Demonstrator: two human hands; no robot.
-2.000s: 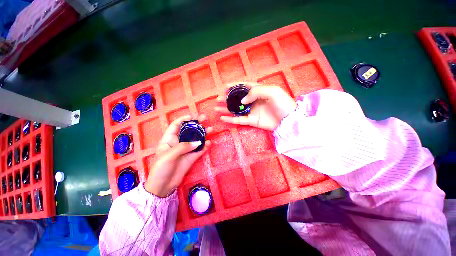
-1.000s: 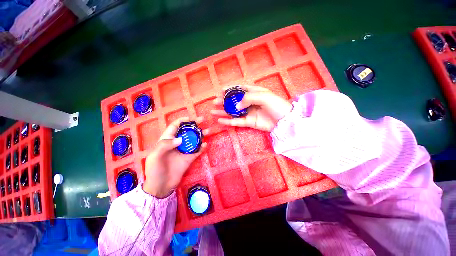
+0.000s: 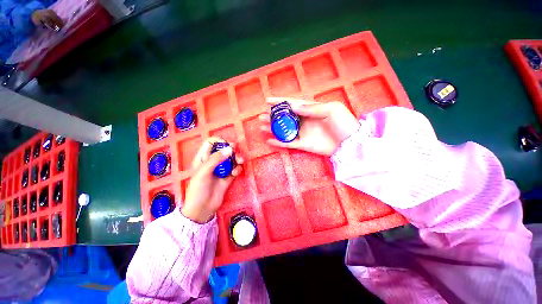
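My left hand [image 3: 205,183] holds a round smartwatch [image 3: 223,162] with a lit blue screen, its thumb over the upper part of the face. My right hand [image 3: 321,126] holds another smartwatch [image 3: 285,123] by its right side, its blue screen with small marks facing up. Both hands are over the red-orange foam tray [image 3: 285,168]. Several watches with blue screens sit in pockets at the tray's left side. One watch [image 3: 243,230] with a pale yellow-white screen sits in a front-row pocket.
A tray of dark watches [image 3: 71,196] is at far left, below a pale metal post [image 3: 53,116]. A white round-headed item [image 3: 83,200] lies beside it. A labelled watch [image 3: 441,92] and a dark item [image 3: 528,138] lie right, near another tray [image 3: 534,80]. A person's hand [image 3: 47,19] shows top left.
Both held watches went from dark to blue screens. My left thumb has moved up onto its watch's face. The front watch's screen changed from pinkish white through pale blue to pale yellow. The view shifted slightly.
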